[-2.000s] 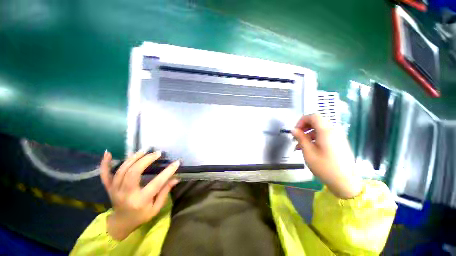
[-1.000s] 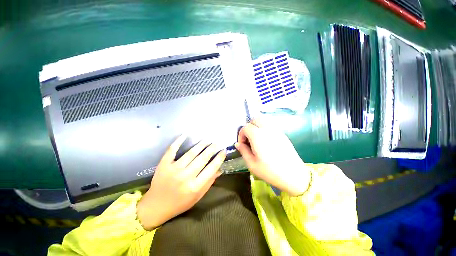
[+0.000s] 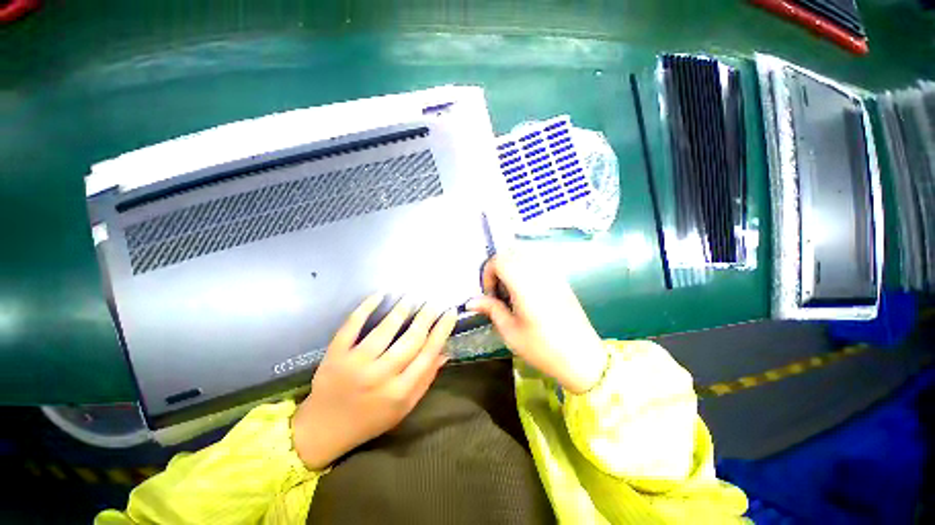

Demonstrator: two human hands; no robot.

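The grey laptop bottom cover [image 3: 236,308] lies on white foam at the table's near edge. A long black rubber foot strip [image 3: 272,169] runs above its vent band. A short dark pad [image 3: 184,396] sits at its near left corner. My left hand [image 3: 374,374] lies on the cover near its front edge, fingers slightly spread, holding nothing. My right hand [image 3: 528,313] is at the near right corner, thumb and index finger pinched at a small dark piece [image 3: 466,307] touching the cover; the fingers partly hide it.
Right of the cover lies a small pad sheet [image 3: 545,170] with blue bars on crinkled clear plastic [image 3: 605,179]. Further right are a foot strip sheet [image 3: 705,159], another grey cover [image 3: 836,190] in foam and a stack of covers [image 3: 912,185]. A red tray edge [image 3: 820,26] shows at the top right.
My right hand has moved from above the cover to its near right corner with the small piece. My left hand has moved right onto the cover. The view has shifted.
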